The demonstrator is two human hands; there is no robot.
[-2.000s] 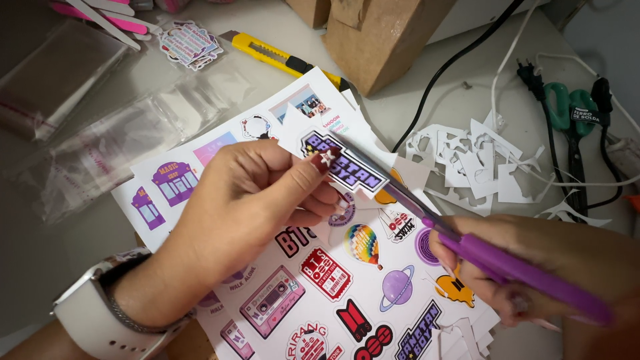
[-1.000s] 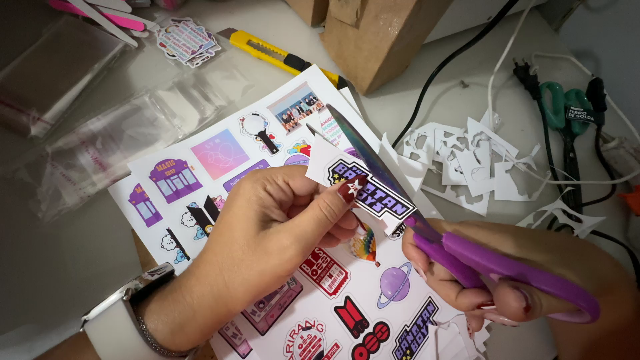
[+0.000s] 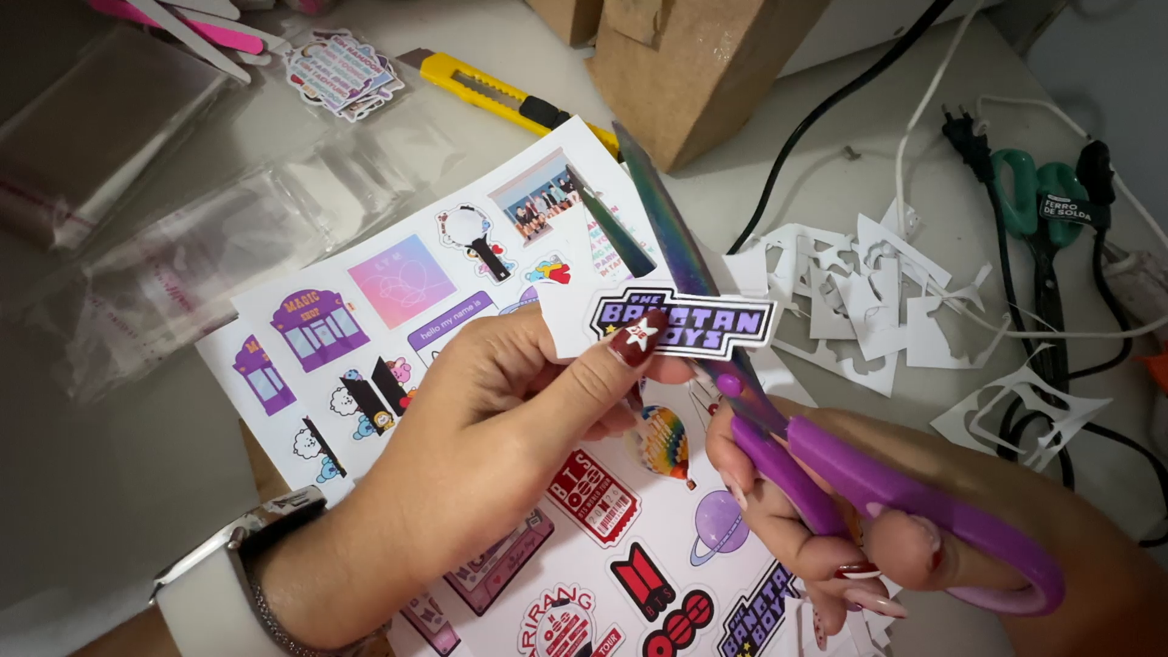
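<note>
Between its thumb and fingers, my left hand [image 3: 511, 411] pinches a partly cut sticker [image 3: 721, 321] with purple block lettering and a white margin at its left end. My right hand [image 3: 849, 520] has its thumb and fingers in the purple handles of a pair of scissors [image 3: 730, 385] with iridescent blades. The blades are apart and point up and away, crossing behind the sticker. Beneath both hands lie printed sticker sheets [image 3: 319, 429] with shops, a balloon, a planet and red designs.
White paper offcuts [image 3: 858, 301] lie right of the sheets. Beyond are a yellow utility knife [image 3: 484, 91], a cardboard box [image 3: 693, 73] and a pile of cut stickers [image 3: 342, 73]. Clear plastic sleeves [image 3: 228, 246] are at left. Green-handled scissors [image 3: 1040, 196] lie among cables [image 3: 812, 137] at right.
The scissor blades have spread apart and now cross behind the sticker. The sticker's upper and right edges show trimmed close to the design, and it is held more level.
</note>
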